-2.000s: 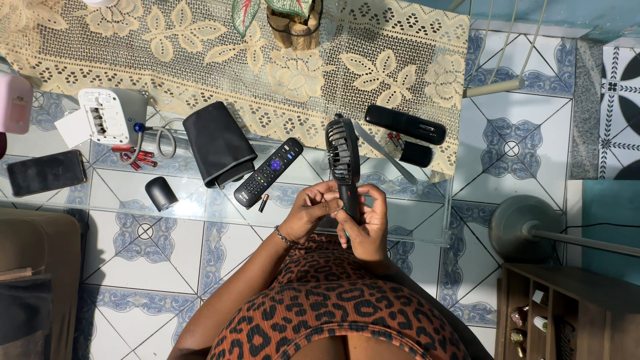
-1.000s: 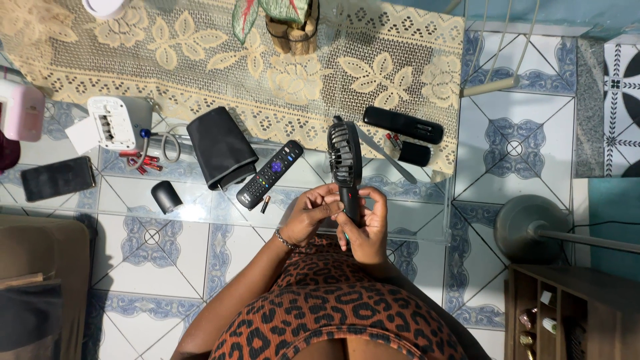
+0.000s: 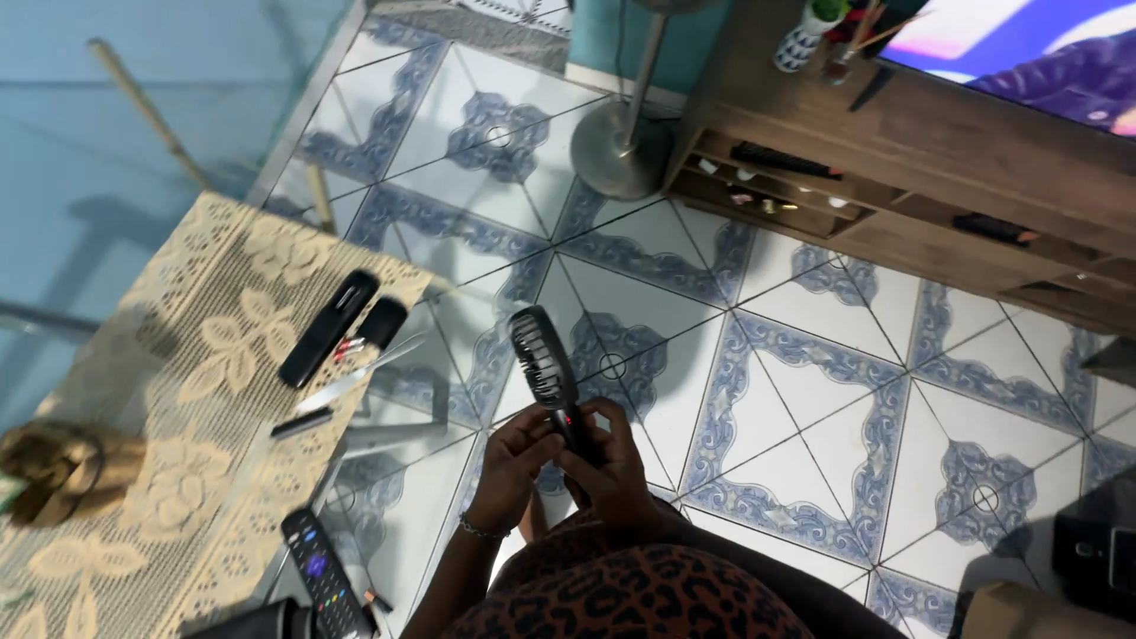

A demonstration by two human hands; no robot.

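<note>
A black hairbrush-shaped device [image 3: 543, 359] with bristles on its left side and a small red light on its handle stands out before my body. My left hand [image 3: 515, 466] touches the handle from the left, thumb and fingers near the light. The handle lies in my right hand [image 3: 612, 461], whose fingers wrap its right side. Left of the hands, on the lace-covered glass table, are a black elongated case [image 3: 328, 330], a short black case [image 3: 384, 323], small red-ended items [image 3: 348, 350] and a knife [image 3: 333, 389] with a black handle.
A remote control [image 3: 324, 572] lies at the edge of the glass table, whose lace cloth [image 3: 222, 355] holds a plant pot [image 3: 75, 470]. A round metal stand base [image 3: 621, 149] is on the tiled floor, beside a wooden TV cabinet [image 3: 887, 151] with a lit screen [image 3: 1029, 53].
The view has swung right and turned, bringing in the cabinet and screen. A red light now shows on the device's handle; both hands still hold it.
</note>
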